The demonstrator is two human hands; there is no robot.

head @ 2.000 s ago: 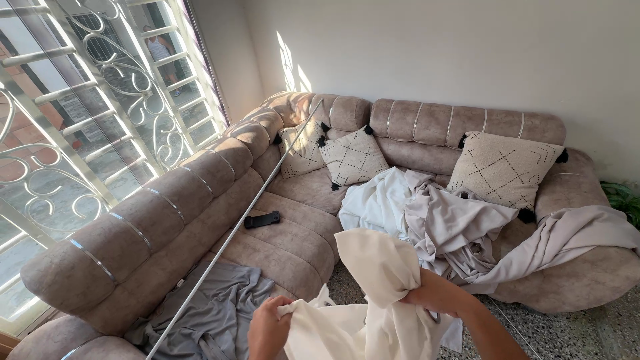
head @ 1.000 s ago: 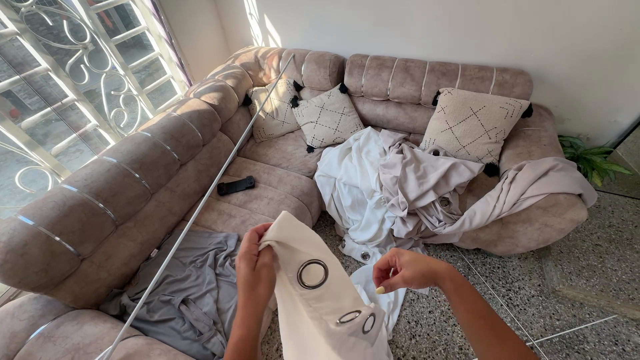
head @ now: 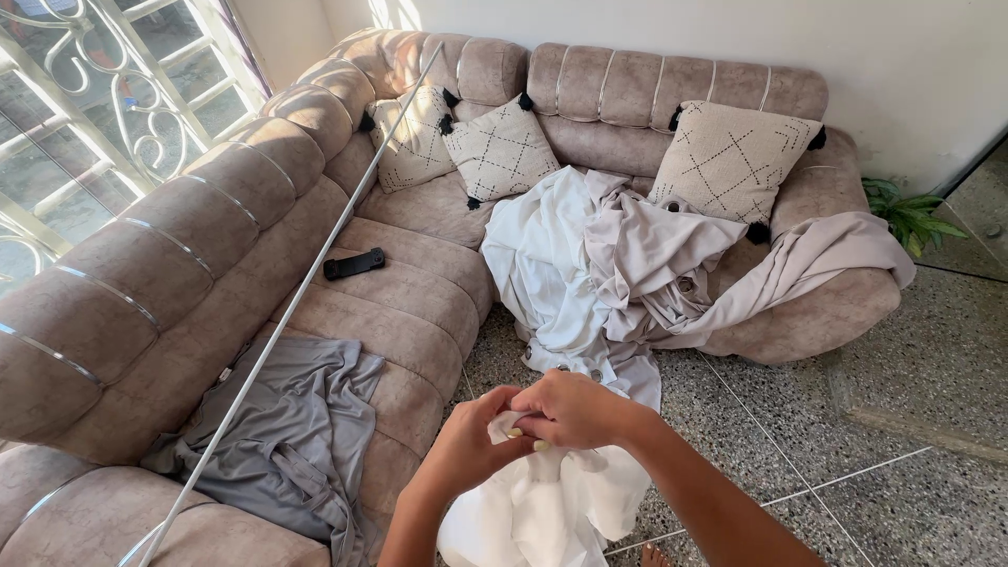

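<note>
My left hand point(head: 480, 441) and my right hand point(head: 571, 409) meet at the lower middle, both pinching the gathered top of a white curtain point(head: 543, 504) that hangs below them. No grommet shows on the held part. Just beyond the hands, a white curtain with grommets point(head: 543, 244) and a beige-pink grommet curtain point(head: 654, 244) lie heaped on the sofa and hang down to the floor. A long white rod point(head: 299, 291) rests diagonally across the sofa's left part, over a crumpled grey cloth point(head: 307, 425).
The tufted sofa point(head: 417, 315) forms a corner, with patterned cushions point(head: 504, 150) against its back. A black device point(head: 353, 264) lies on the seat. A barred window point(head: 118, 102) is at the left, a green plant point(head: 906, 216) at the right, above a speckled floor point(head: 756, 425).
My hands have come together on the white curtain. One second ago they were apart, the left holding its top edge with grommets showing and the right beside it; those grommets are now out of sight.
</note>
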